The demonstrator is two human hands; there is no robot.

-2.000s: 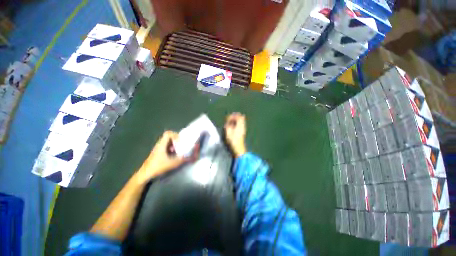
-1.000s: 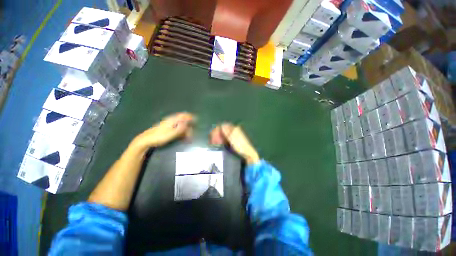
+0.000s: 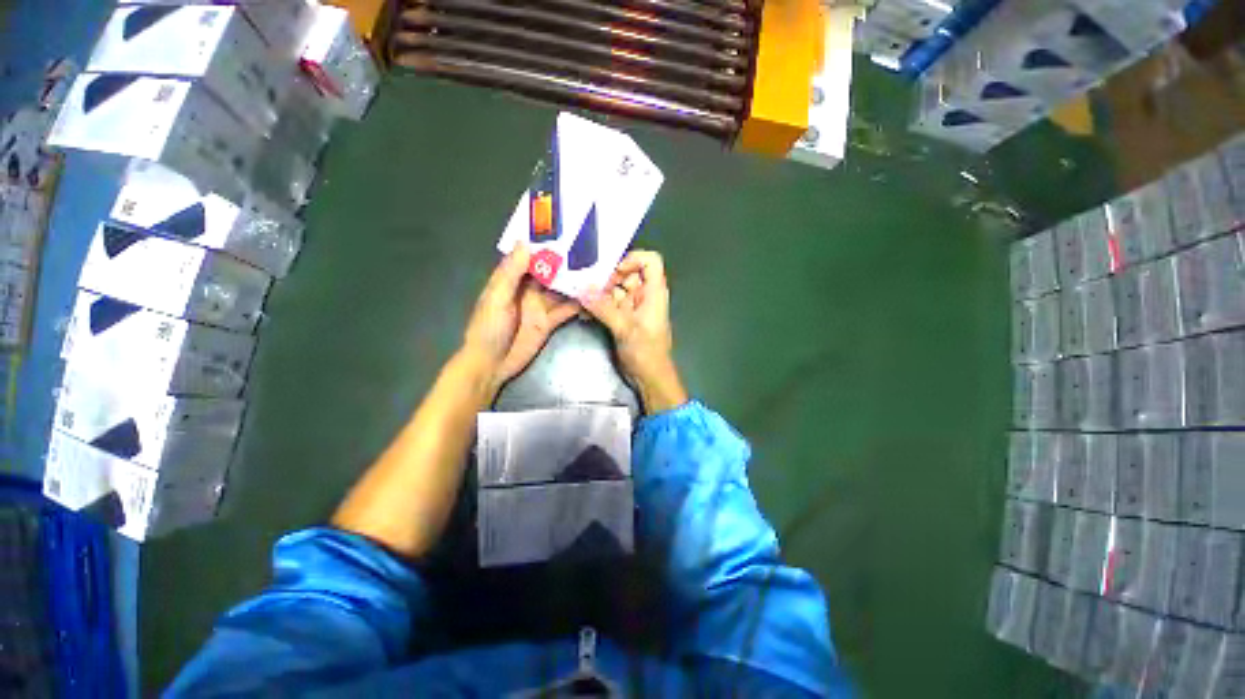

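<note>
A white phone box (image 3: 601, 191) is held tilted between both my hands, above the green table (image 3: 833, 355). Its faces show a dark phone with an orange screen, a red corner logo and a dark angular shape. My left hand (image 3: 516, 317) grips its lower left end and my right hand (image 3: 636, 311) grips its lower right end. Below my hands, close to my body, a row of two boxes (image 3: 553, 483) lies edge to edge with white-grey faces up, dark shapes at their right.
A stepped stack of white boxes (image 3: 130, 341) stands at the left edge. A large grey-sided block of boxes (image 3: 1133, 410) stands at the right. The roller outfeed (image 3: 574, 48) is at the far edge with an orange-yellow bracket (image 3: 792, 75) beside it. More boxes (image 3: 1017, 82) stand at far right.
The box that lay on the rollers is gone from there, and a box is now in my hands. Earlier my hands were empty above the two boxes. The view has shifted closer to the table.
</note>
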